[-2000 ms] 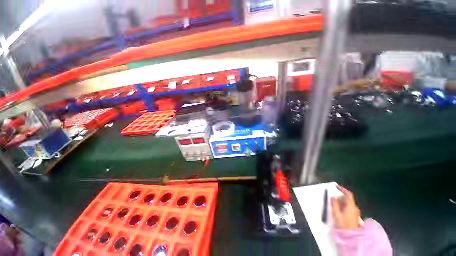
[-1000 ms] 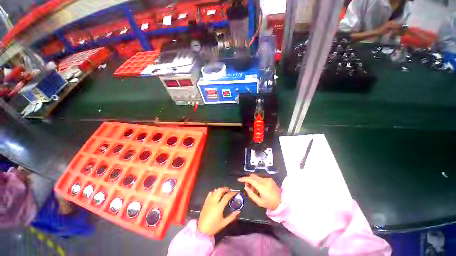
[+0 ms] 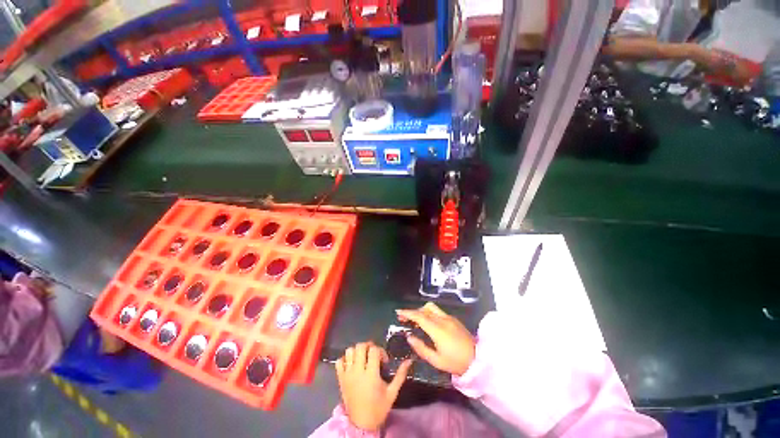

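Note:
A round part (image 3: 398,344), dark with a shiny rim, lies at the bench's front edge between my hands. My right hand (image 3: 440,340) is over its right side, with fingertips touching it. My left hand (image 3: 368,384) is just left of and below it, fingers spread; whether it touches the part cannot be told. The toggle-clamp fixture (image 3: 448,278) stands beyond my hands, its red handle (image 3: 448,226) upright and its silver plate bare. The orange-red parts tray (image 3: 235,324), stacked on another, holds several round parts in its pockets at left.
A paper sheet (image 3: 556,295) with a pen (image 3: 531,269) lies right of the fixture. A metal post (image 3: 556,120) rises behind it. Behind stand a power supply (image 3: 311,147), a blue control box (image 3: 397,150) and a clear cylinder (image 3: 467,94). A black parts tray (image 3: 590,120) is beyond the post.
My right hand left the paper and both hands came together at the round part. Since the last earlier frame, my right fingers moved over the part and my left hand moved slightly away. The view tilted down.

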